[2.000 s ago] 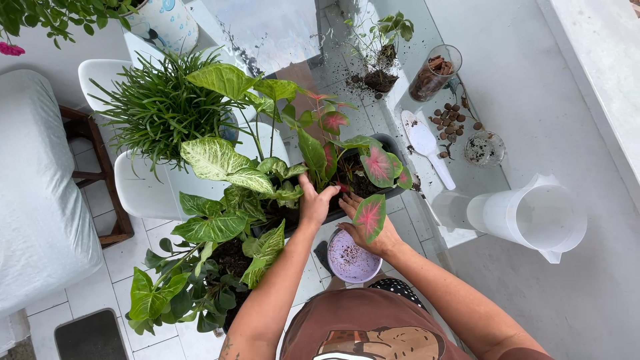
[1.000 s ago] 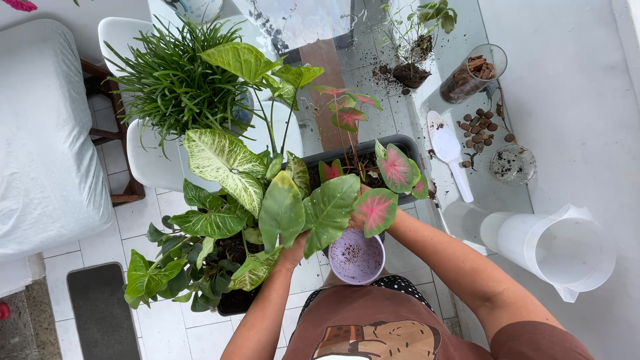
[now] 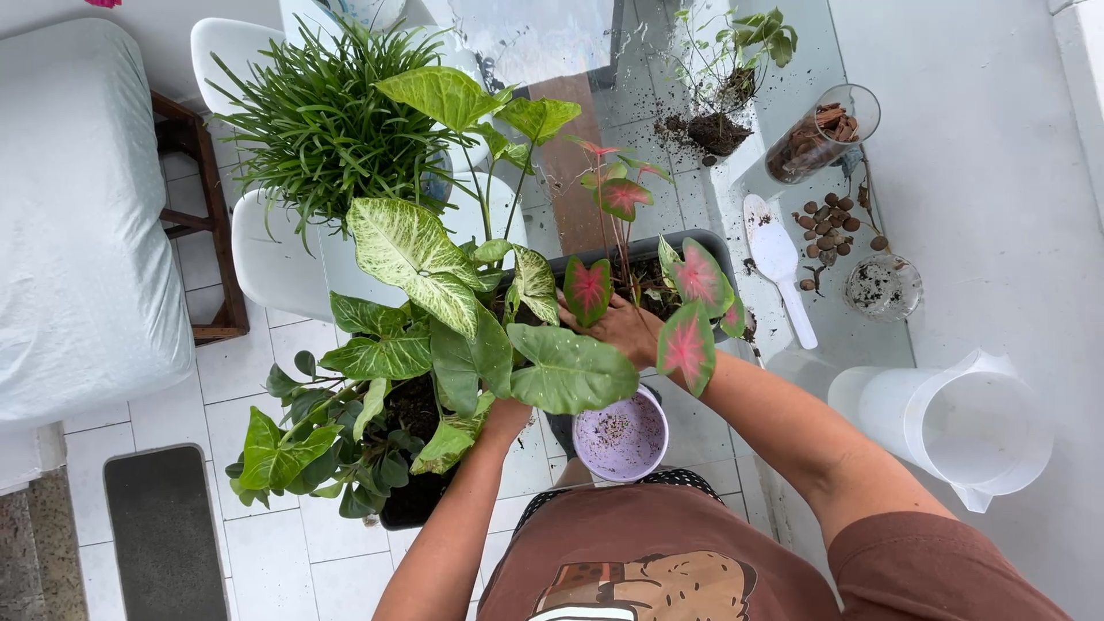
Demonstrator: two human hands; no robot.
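Observation:
A dark rectangular planter (image 3: pixel 718 250) on the glass table bears caladiums with pink-centred leaves (image 3: pixel 700 276) and arrowhead-shaped green leaves. My right hand (image 3: pixel 625 329) reaches over its near edge, fingers low among the stems near the soil; whether it grips anything is hidden. My left hand (image 3: pixel 509 416) is mostly covered by a large green leaf (image 3: pixel 573 369), so its fingers do not show. A lilac pot (image 3: pixel 621 435) with crumbs of soil inside stands just below my hands. Left of my left hand, a second dark planter (image 3: pixel 405 522) holds leafy plants and soil.
Right on the glass table lie a white plastic scoop (image 3: pixel 780 263), clay balls (image 3: pixel 828 226), a small glass dish (image 3: pixel 884 287), a glass of bark chips (image 3: pixel 819 138) and a translucent pitcher (image 3: pixel 957 423). Uprooted plants (image 3: pixel 720 134) lie behind. A grassy potted plant (image 3: pixel 336 129) stands upper left.
Two seconds ago both hands were close together at the planter's near edge. My left hand has since moved left, under the large leaves, which now spread across the planter's front.

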